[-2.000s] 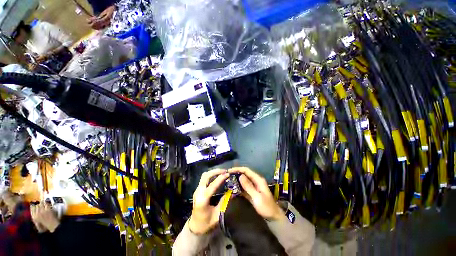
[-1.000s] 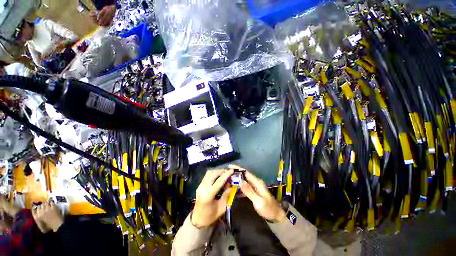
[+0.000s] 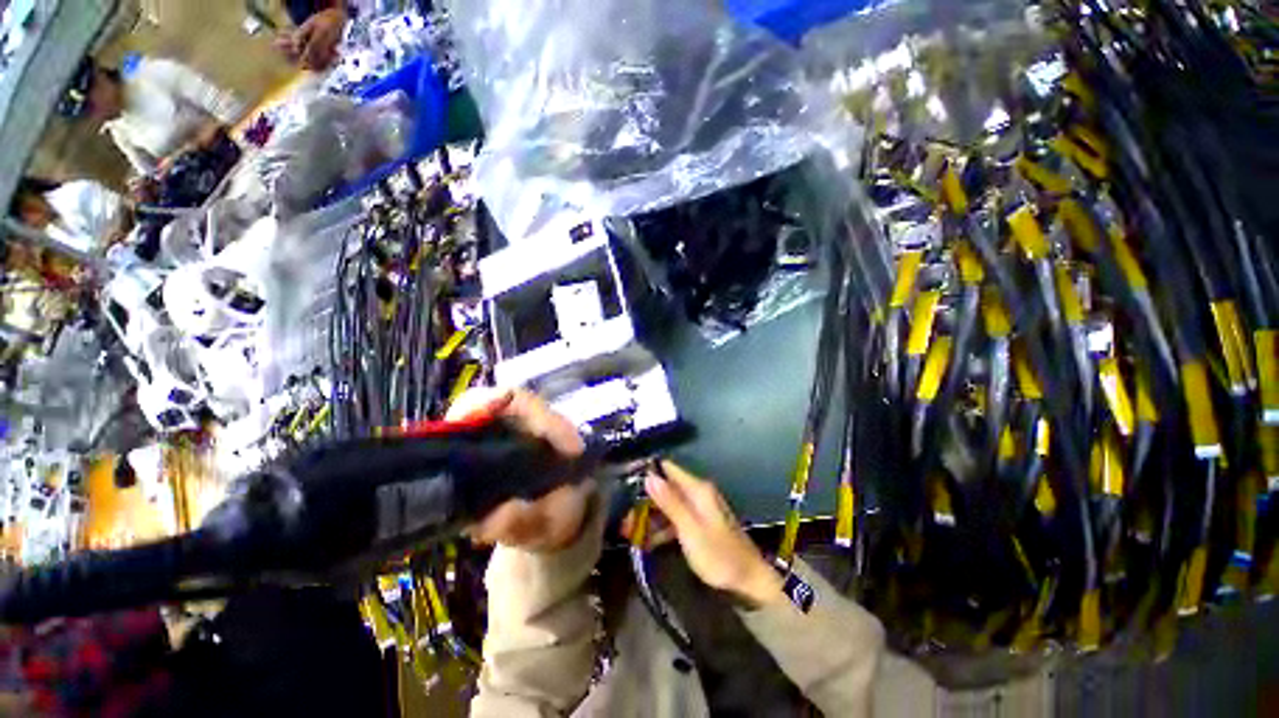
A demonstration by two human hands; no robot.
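My left hand [image 3: 540, 516] is closed around the front part of the black electric screwdriver [image 3: 407, 505], which lies nearly level across the view with its tip pointing right, in front of the white fixture [image 3: 568, 302]. My right hand [image 3: 713, 533] holds a small camera module by its fingertips just below the driver tip. The module's head is mostly hidden by the fingers and driver. Its yellow band [image 3: 641, 527] and black cable tail hang down towards my sleeve. Whether the tip touches the module cannot be told.
Cable piles with yellow bands lie on the right [image 3: 1031, 365] and left [image 3: 400, 302]. A crumpled clear bag [image 3: 631, 98] and a bag of black parts [image 3: 722, 267] lie behind and beside the fixture. White housings [image 3: 176, 316] are heaped at left. A person's hand [image 3: 320, 38] shows top left.
My left hand has let go of the module and taken hold of the screwdriver, which has come down and nearer. My right hand still holds the module. The view has shifted slightly.
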